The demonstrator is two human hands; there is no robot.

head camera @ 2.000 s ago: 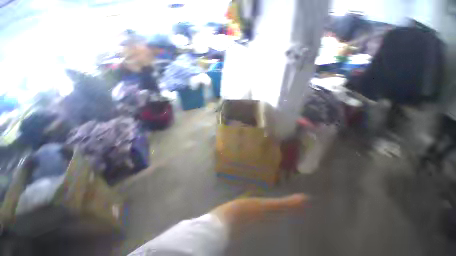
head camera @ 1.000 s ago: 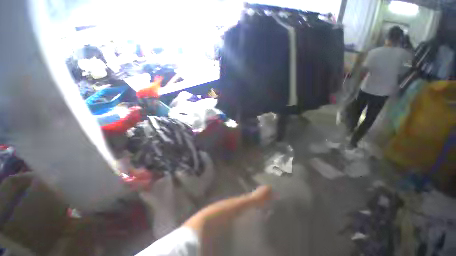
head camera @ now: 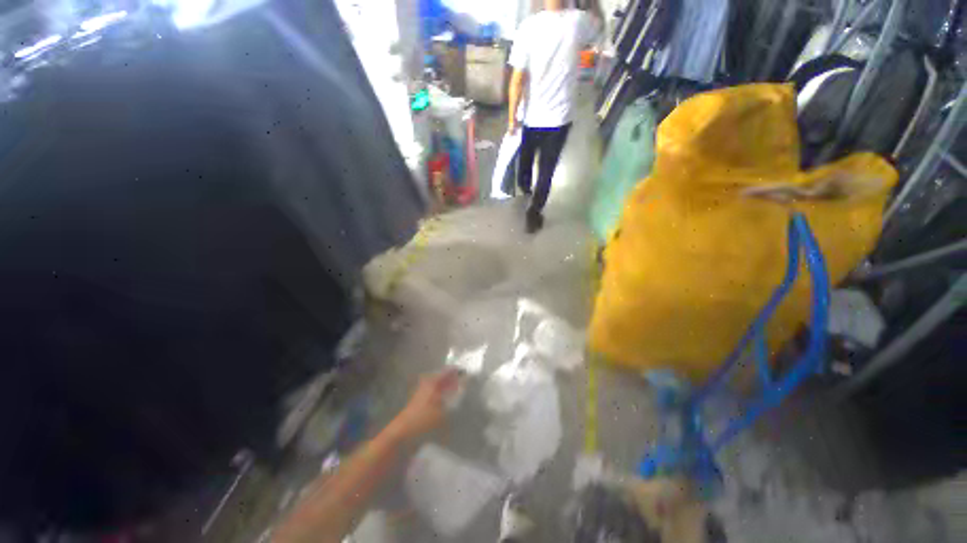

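Note:
My left hand (head camera: 429, 401) reaches in from the lower left, bare and blurred, above the grey floor. Its fingers look curled, but I cannot tell whether it holds anything. My right hand is not in view. White pieces (head camera: 525, 414), like scraps of cloth or paper, lie on the floor just right of and beyond my left hand. I cannot see my hand touching them.
Dark hanging garments (head camera: 212, 255) fill the left side. A large yellow sack (head camera: 732, 265) stands right, with a blue metal frame (head camera: 814, 286) before it. A person (head camera: 547, 80) in a white top is ahead in the aisle. Garment racks line the right.
The view has swung right and moved down the aisle. The dark garments are now close on the left, the yellow sack is nearer, and the person is nearer the centre top.

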